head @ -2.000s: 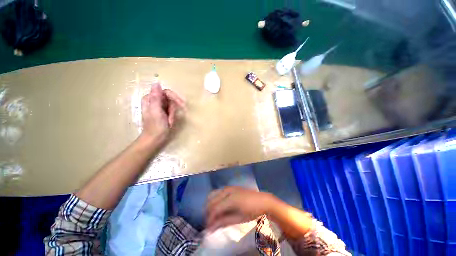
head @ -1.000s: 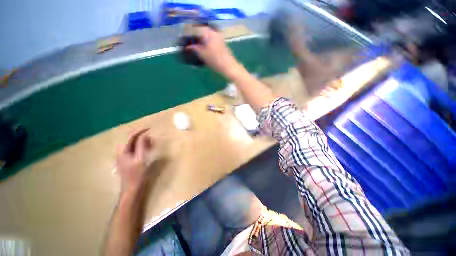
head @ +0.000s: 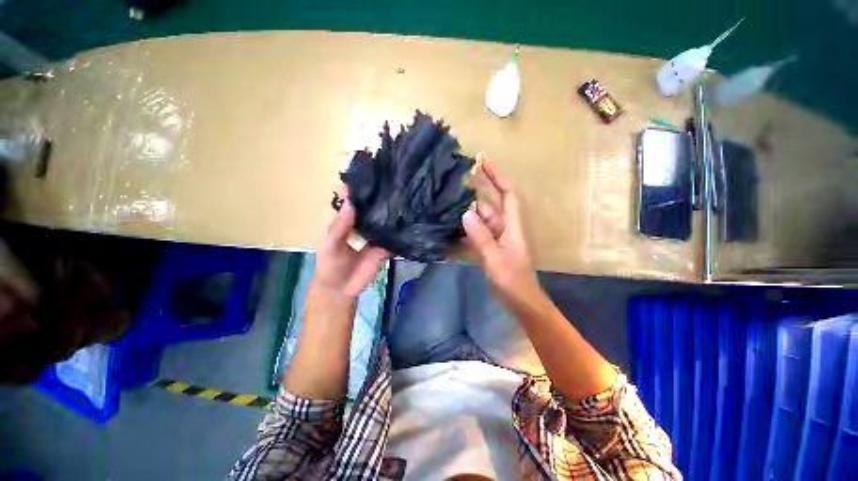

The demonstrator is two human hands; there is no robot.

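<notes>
A black spiky hair piece (head: 409, 188) is held between both my hands above the front of the tan bench (head: 254, 150). My left hand (head: 345, 246) grips its left lower side. My right hand (head: 499, 225) grips its right side, where a small tan bit shows at the edge. The fingers under the piece are partly hidden. A white glue bottle (head: 504, 90) with a greenish nozzle lies on the bench beyond my right hand.
A small dark red-brown packet (head: 599, 100), a smartphone (head: 664, 182) and a spare glue bottle (head: 684, 70) lie at the right by the clear panel (head: 707, 188). Blue crates (head: 734, 376) stand lower right. The green conveyor (head: 564, 19) runs behind the bench.
My right hand has come back from over the conveyor with the black piece. My left hand has closed on its other side. The view has turned down to the bench.
</notes>
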